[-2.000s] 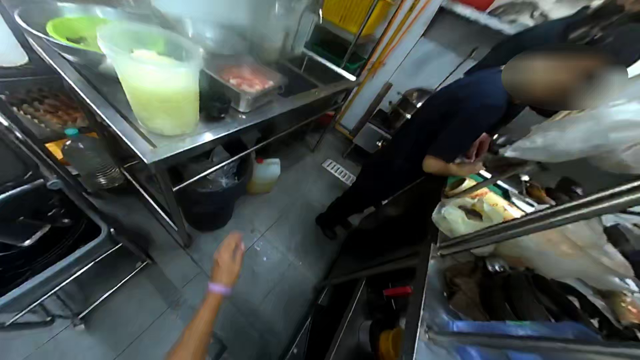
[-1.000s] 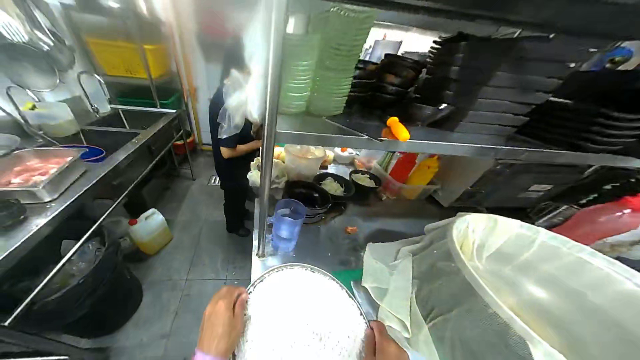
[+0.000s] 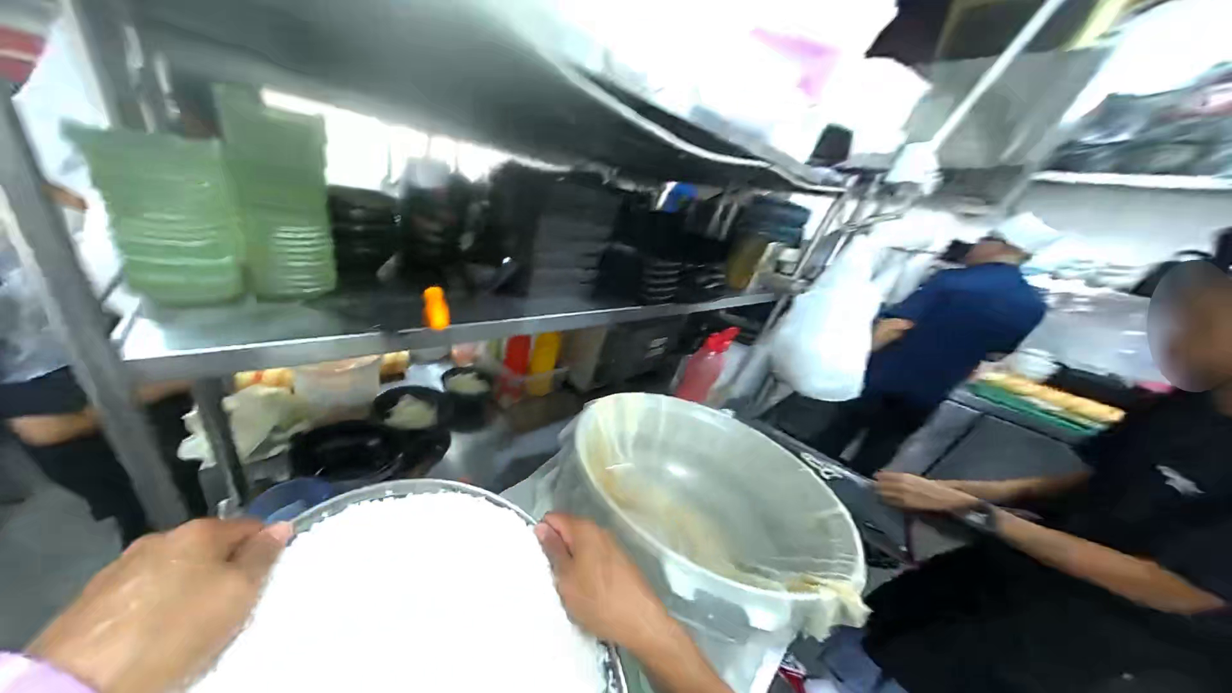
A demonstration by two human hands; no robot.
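Observation:
A round metal-rimmed container heaped with white grains that look like rice (image 3: 414, 597) is held between both hands at the bottom centre. My left hand (image 3: 178, 592) grips its left rim, and my right hand (image 3: 602, 577) grips the rim on the right. Just right of my right hand stands a large translucent plastic tub (image 3: 712, 500), lined with thin pale cloth or film that folds over its edge; some brownish residue shows inside. Behind the container's left rim, a blue plastic jug (image 3: 289, 499) is partly hidden.
A steel shelf (image 3: 385, 342) crosses ahead with green stacked containers (image 3: 173, 221), black trays (image 3: 577, 231) and an orange object (image 3: 436, 308). Under it are black bowls (image 3: 409, 412) and sauce bottles (image 3: 544, 361). A person in black (image 3: 1097, 520) is close at right; another in blue (image 3: 962, 327) stands beyond.
Two seconds ago one empty hand showed over the floor; one second ago both hands held the white-filled container. The view has swung right, bringing the lined tub beside the container and people at right into sight.

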